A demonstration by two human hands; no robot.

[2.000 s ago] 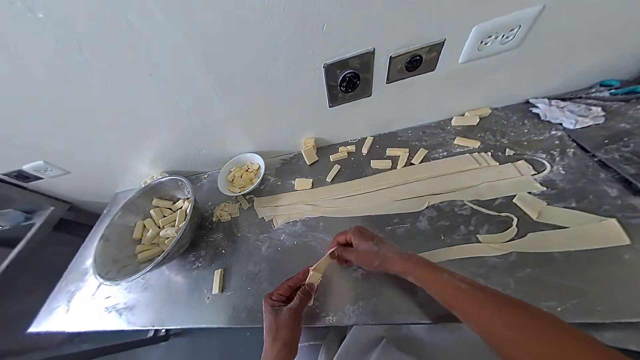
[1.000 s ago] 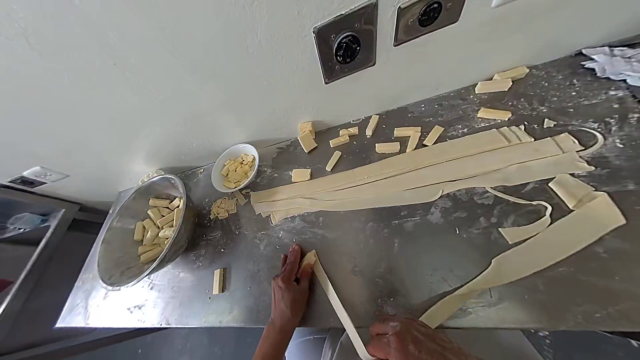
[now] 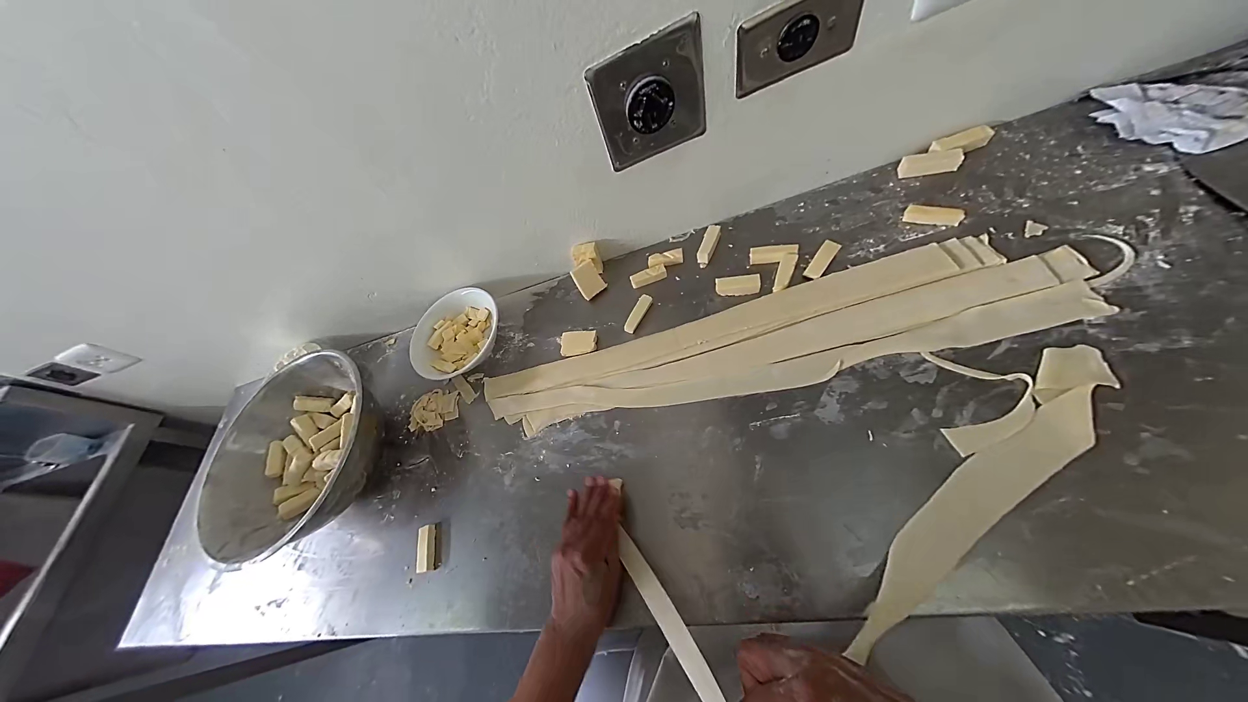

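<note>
My left hand lies flat on the steel table, largely covering a cheese-like stick whose end shows past the fingers. From beside it a narrow dough strip slants down over the table's front edge toward my right hand. The right hand is at the bottom edge of the view, its fingers curled; its grip is partly out of frame. A wider dough strip trails from near that hand up to the right. One pale stick lies left of my left hand.
A steel bowl of pale sticks stands at the left, with a white bowl of small pieces behind it. Long dough strips lie across the table. Loose sticks lie near the wall; a white cloth is at the back right.
Two seconds ago both hands were together over the table, handling a piece with dough. They have since moved apart, the left pressing on the tabletop and the right down at the front edge.
</note>
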